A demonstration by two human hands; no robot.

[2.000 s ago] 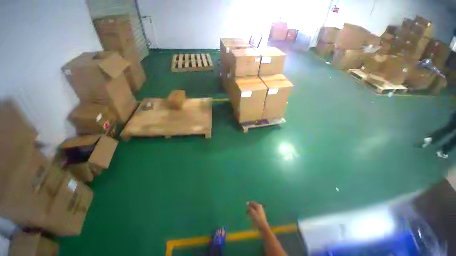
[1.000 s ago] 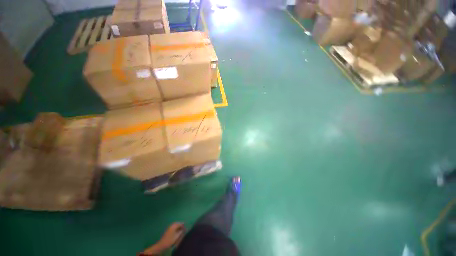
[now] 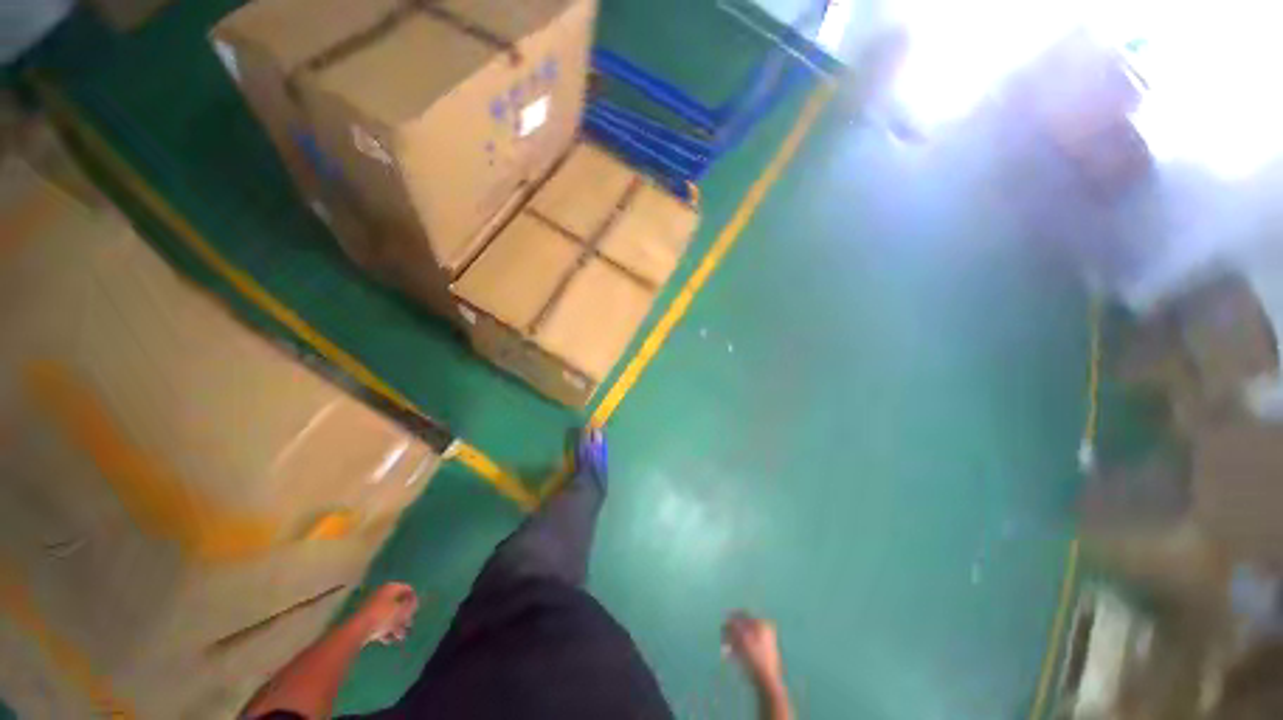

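My left hand (image 3: pixel 391 615) is low, left of centre, beside a big carton (image 3: pixel 267 464) with orange tape; whether they touch is unclear. My right hand (image 3: pixel 753 643) is low, right of centre, over the green floor. Both hands are bare and slightly blurred, fingers curled in, with nothing visible in them. Ahead stand a tall strapped carton (image 3: pixel 471 155) with blue print and a white label, and a lower carton (image 3: pixel 584 267) with crossed dark straps. Both are closed.
A blue metal frame (image 3: pixel 661 124) is behind the strapped cartons. Yellow lines (image 3: pixel 711 260) mark the green floor (image 3: pixel 844 408). My shoe (image 3: pixel 591 457) is near the lower carton's corner. Blurred brown cartons (image 3: pixel 1196 492) lie along the right side. Glare washes out the upper right.
The view has moved forward and turned. The orange-taped cartons are now at the left edge, and the strapped cartons and blue frame are closer. My right hand has come into view again.
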